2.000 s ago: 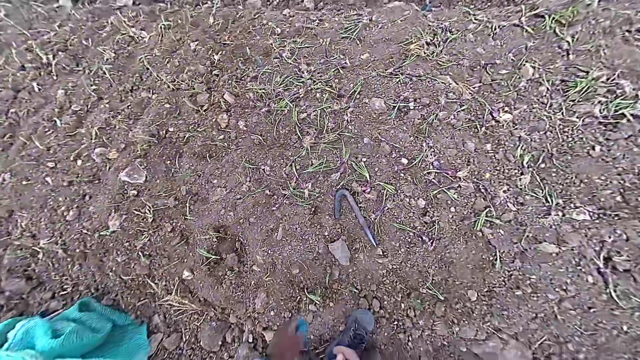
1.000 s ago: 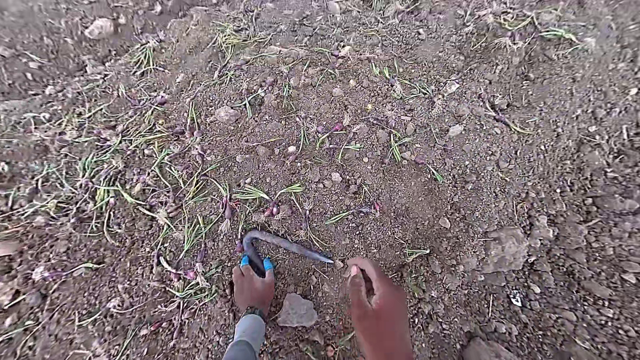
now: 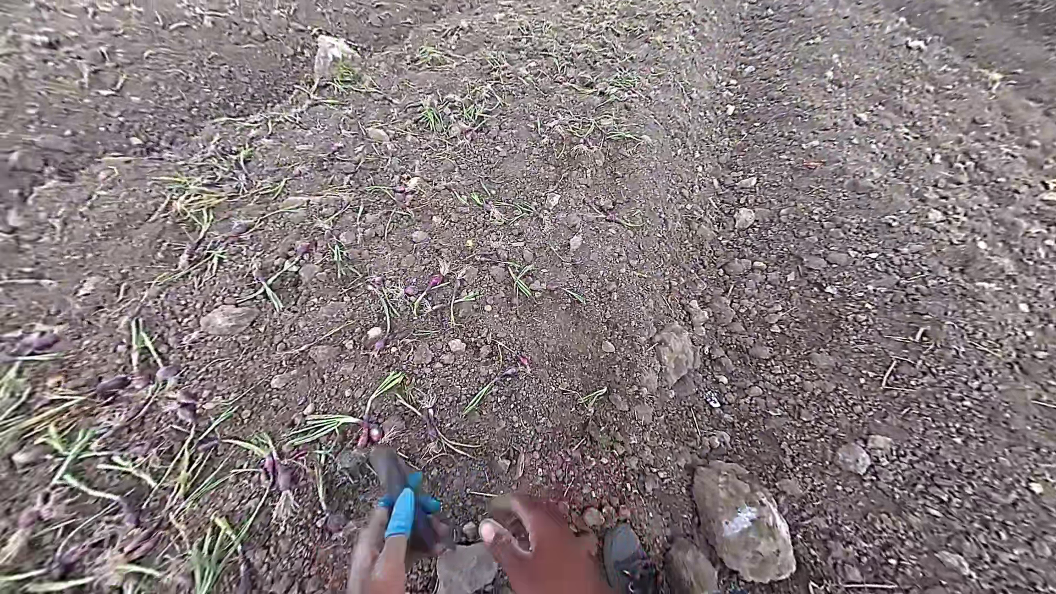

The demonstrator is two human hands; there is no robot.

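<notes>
My left hand, with blue coverings on some fingers, grips a dark curved metal hand tool at the bottom centre; its bent end shows above the fingers, and the rest is blurred or hidden. Just to its right, my right hand is low over the soil with thumb and forefinger curled and a gap between them. Whether it holds anything is not clear. Small red onions with green tops lie just beyond the tool. More uprooted onions are spread to the left of my left hand.
A flat stone sits between my hands. A dark shoe is right of my right hand, beside a large rock. Another stone is embedded farther up. Pebbly soil with scattered onion plants stretches ahead.
The curved tool lay loose on the soil at first; my left hand then took hold of it. My right hand was near its pointed end a second ago. The view has shifted strongly.
</notes>
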